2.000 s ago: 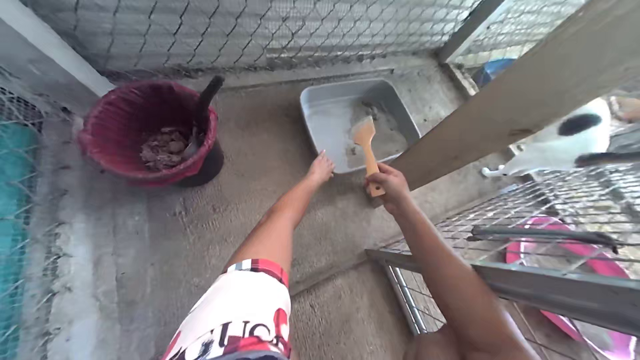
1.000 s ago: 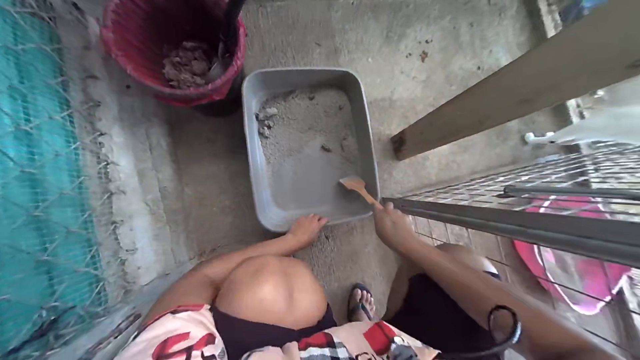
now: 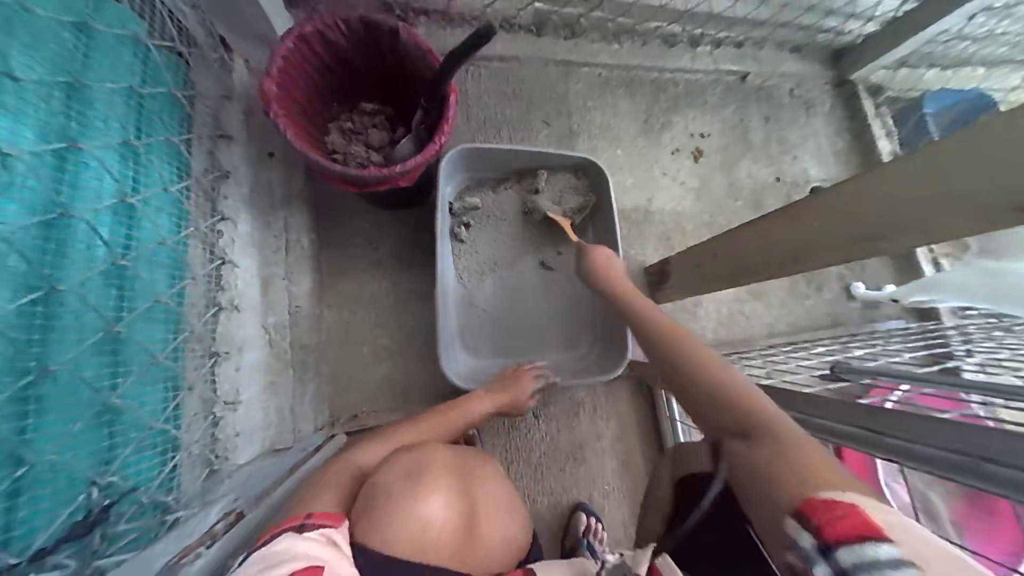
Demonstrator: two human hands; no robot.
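Note:
A grey plastic litter tray (image 3: 528, 320) lies on the concrete floor, with sandy litter and dark clumps mostly in its far half. My right hand (image 3: 600, 268) is closed around the handle of a wooden spatula (image 3: 565, 226). The spatula's blade is down at a heap of litter (image 3: 560, 196) near the tray's far right. At the near rim of the tray rests my left hand (image 3: 518, 389), its fingers over the edge; how firmly it grips cannot be seen.
A bin with a dark red liner (image 3: 300, 136) stands at the tray's far left, holding clumped litter and a black-handled scoop (image 3: 452, 68). A wooden post (image 3: 800, 224) slants in from the right. Wire mesh borders the space. Part of a white animal (image 3: 944, 284) shows at right.
The spatula has moved from the tray's near right part to its far part, where litter is now heaped. My left hand stays by the near rim.

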